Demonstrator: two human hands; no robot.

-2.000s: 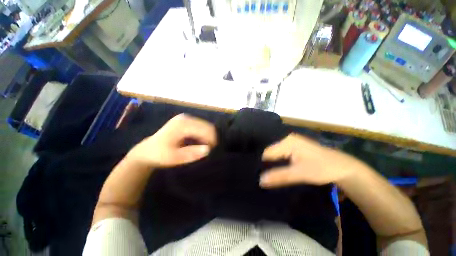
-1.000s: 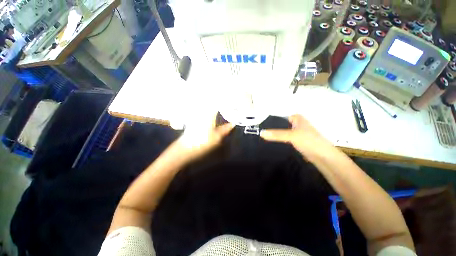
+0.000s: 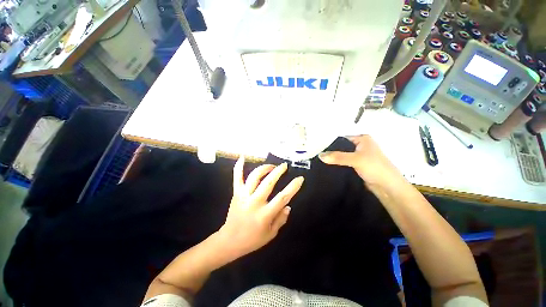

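A black garment (image 3: 287, 240) lies over the machine bed and across my lap. The small silver work clamp (image 3: 300, 163) sits on it under the white JUKI machine head (image 3: 293, 78). My left hand (image 3: 258, 201) lies on the garment just left of and below the clamp, fingers spread, holding nothing. My right hand (image 3: 362, 157) is right of the clamp, thumb and fingers gripping the garment near the bed. The needle is lost in glare.
Thread snips (image 3: 428, 145) and a white pen (image 3: 449, 127) lie on the table at right. Behind them stand a light blue thread cone (image 3: 419, 90), many spools and a grey control panel (image 3: 488, 84). A blue crate (image 3: 396, 261) is at lower right, another at left.
The garment has gone from my lap onto the machine bed under the clamp. In the last second my left hand has spread its fingers and moved slightly toward me. My right hand stays beside the clamp.
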